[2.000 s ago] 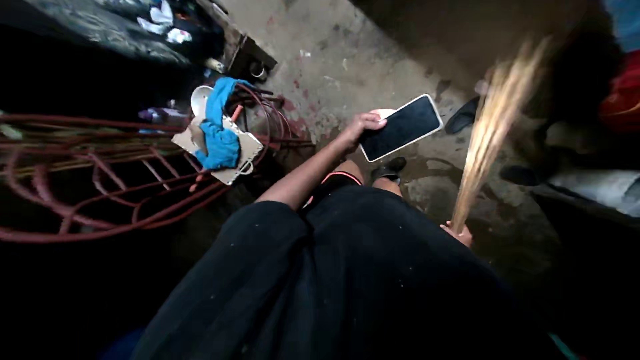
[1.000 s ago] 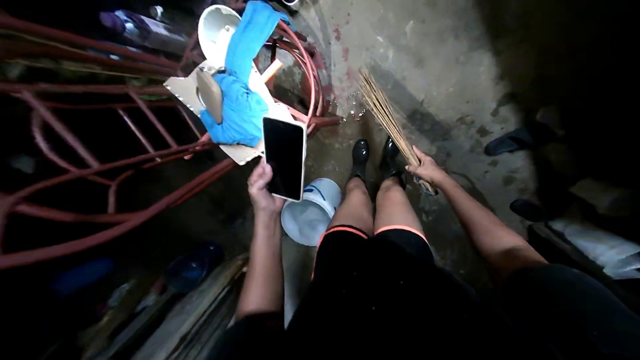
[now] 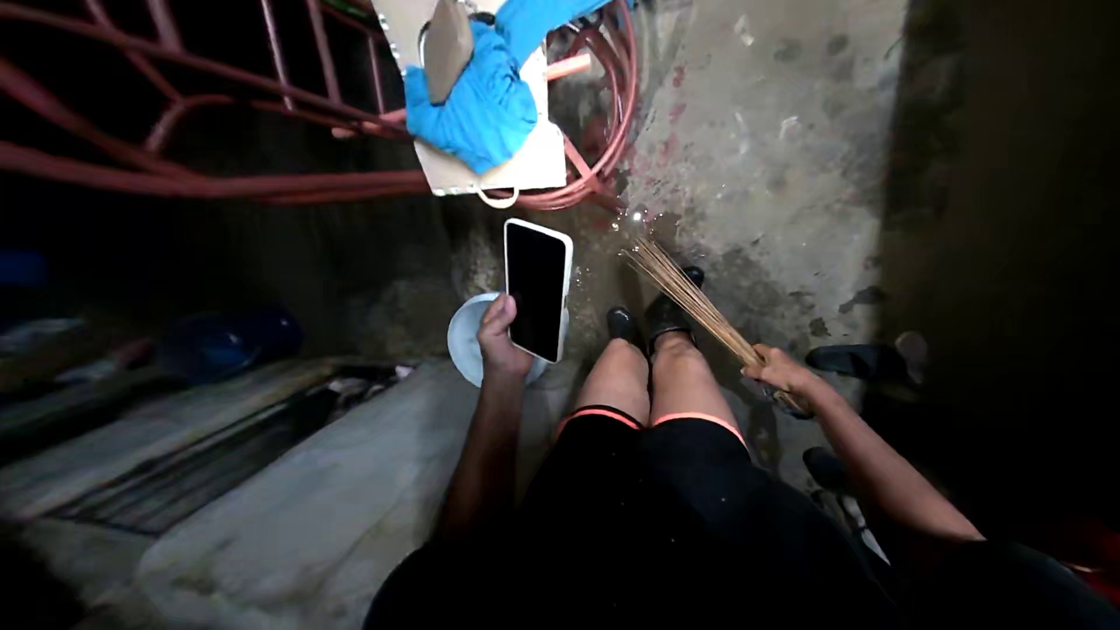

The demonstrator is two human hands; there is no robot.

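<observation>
My left hand [image 3: 505, 339] grips a smartphone [image 3: 536, 289] in a white case by its lower left side; the phone's screen is dark. Below the phone is a pale bucket [image 3: 465, 339], partly covered by that hand and the phone. My right hand [image 3: 781, 376] is closed round the bound end of a stick broom [image 3: 700, 304]. The loose tips of its thin sticks point up and left, close to a wet, shiny spot on the concrete floor [image 3: 770, 166]. My feet in dark shoes [image 3: 623, 325] are left of the broom.
At the upper left stands a red metal frame [image 3: 306, 185], with a blue cloth [image 3: 481, 114] on a light board [image 3: 549, 162]. A grey slab [image 3: 332, 490] and a dark blue container [image 3: 206, 346] lie at the left. Dark footwear [image 3: 853, 360] is at the right.
The broom, raised and blurred at the right two seconds ago, has come down towards the floor by my feet. The phone remains in my left hand. The view has shifted and turned.
</observation>
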